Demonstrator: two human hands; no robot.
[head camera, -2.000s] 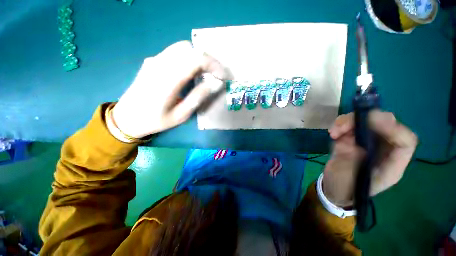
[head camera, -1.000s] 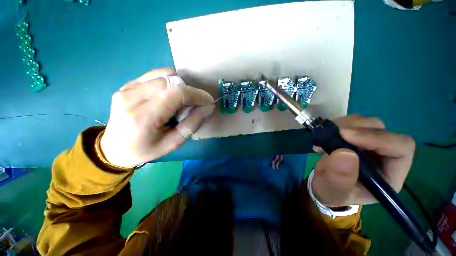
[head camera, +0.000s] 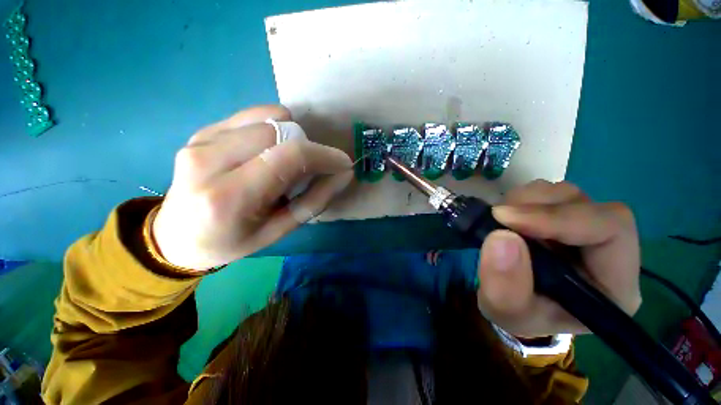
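Observation:
A green PCB panel strip (head camera: 436, 150) of several small boards lies across the lower part of the pale work board (head camera: 379, 71). My right hand (head camera: 557, 261) is closed around the black handle of the soldering iron (head camera: 545, 269). The iron's tip is at the strip's left part, between the first and second boards. My left hand (head camera: 249, 186), with a white finger cot (head camera: 286, 133) on one finger, pinches thin solder wire (head camera: 361, 159) between thumb and fingertip. The wire's end reaches the leftmost board. Whether tip and wire touch is too small to tell.
Another green strip (head camera: 28, 75) lies on the blue-green mat (head camera: 158, 63) at the far left. The yellow-and-black pot (head camera: 678, 8) is cut off at the top right. A dark cord (head camera: 688, 297) runs at the right. A thin wire trails at left.
The iron first swung from upright at the right onto the strip's middle, then moved left to its left boards. My left hand now holds the wire closer over the leftmost board. The view has shifted.

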